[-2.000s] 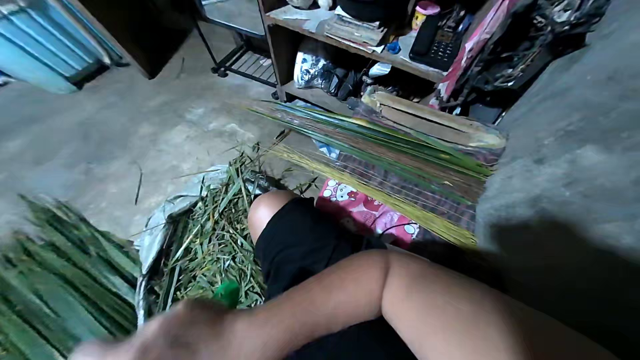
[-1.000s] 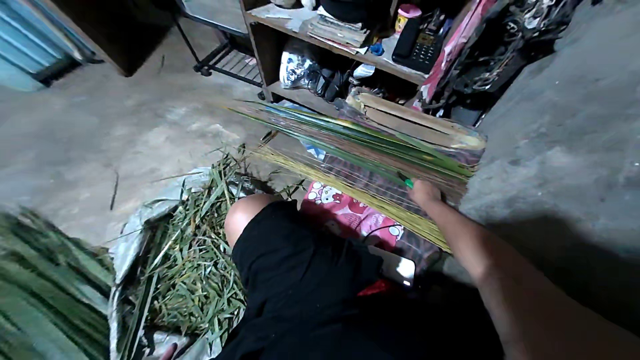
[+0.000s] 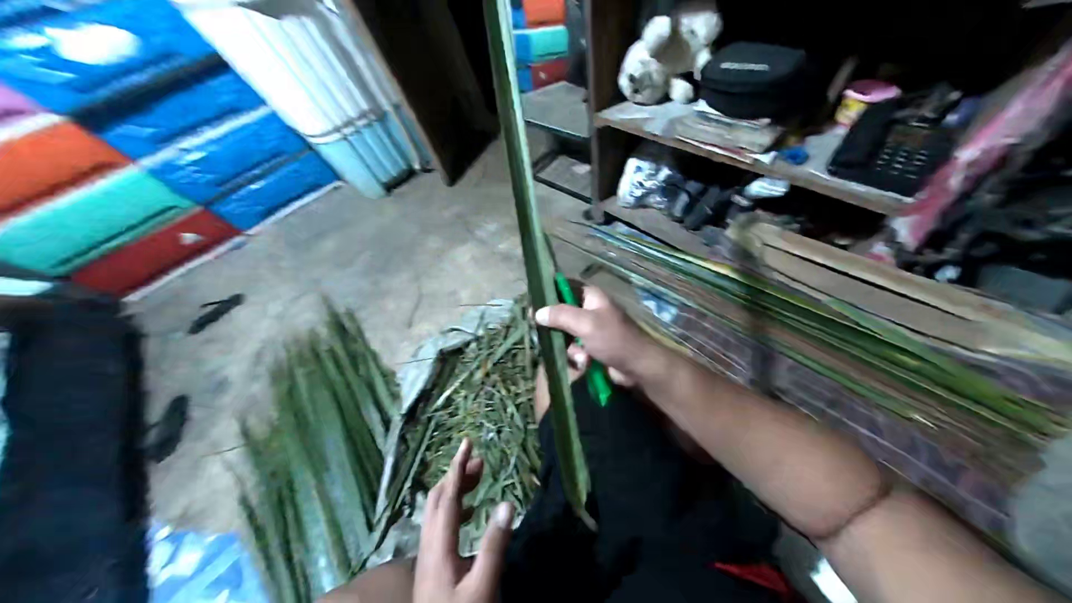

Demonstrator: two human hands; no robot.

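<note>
My right hand [image 3: 599,335] grips a long green palm leaf strip [image 3: 526,193], held upright over my lap, together with a green-handled tool [image 3: 596,381] whose blade I cannot make out. Low in the view, my left hand [image 3: 461,528] has its fingers apart and holds nothing; it is left of the strip's lower end. Beyond it lies a sack [image 3: 410,394] full of leaf scraps [image 3: 486,410]. A pile of green palm leaves [image 3: 322,452] is left of the sack. More long leaf strips [image 3: 804,335] lie to the right.
A wooden shelf [image 3: 837,188] with a stuffed toy [image 3: 666,59], a black case [image 3: 754,79] and a telephone [image 3: 892,146] stands at the back right. Colored drawers [image 3: 109,201] are at the left. Dark slippers [image 3: 170,427] lie on the concrete floor [image 3: 335,260].
My right hand has left the strips on the right and is over my lap, holding a leaf strip with the green tool. My left hand has come further into view. The view has swung up and left.
</note>
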